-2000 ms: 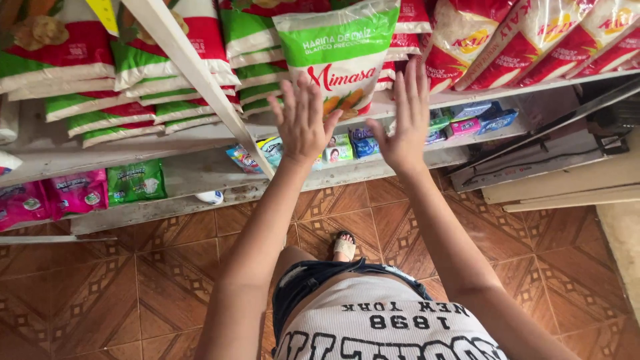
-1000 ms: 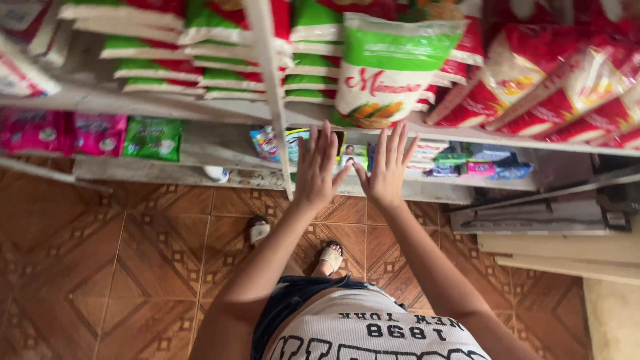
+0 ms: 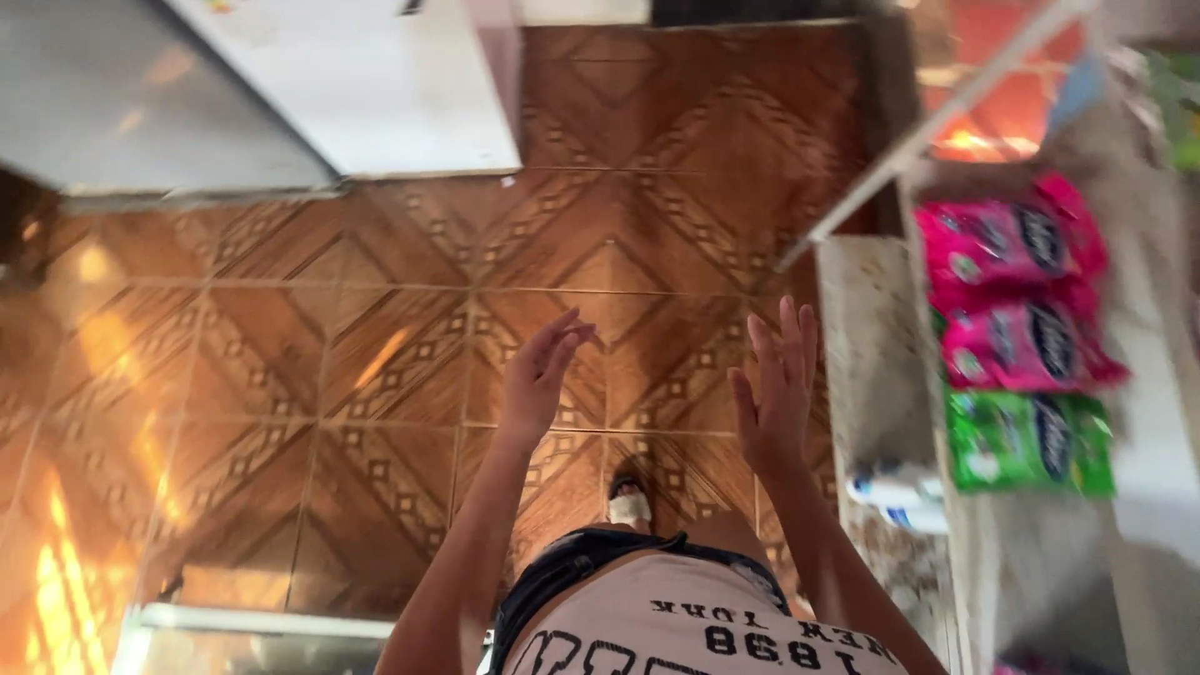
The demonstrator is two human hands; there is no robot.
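Both hands are held out over the tiled floor [image 3: 609,366], with nothing in either. My left hand [image 3: 542,380] is at the middle of the view, its fingers bent a little and apart. To its right, my right hand [image 3: 778,394] is raised with the fingers spread, near the shelf's edge. Pink plastic packets [image 3: 1012,342] and a green plastic packet [image 3: 1031,442] lie on the shelf [image 3: 1031,562] at the right; my right hand is the nearer one to them and does not touch them.
A white cabinet or appliance [image 3: 412,84] stands at the upper left. A thin white post [image 3: 937,131] slants along the shelf front. White bottles [image 3: 900,502] lie low by the shelf. A glass-topped case with a pale frame [image 3: 262,621] is at the lower left.
The view has swung left, away from the flour bags and along the floor. My hands, close together before the shelf a second ago, are now farther apart over the floor.
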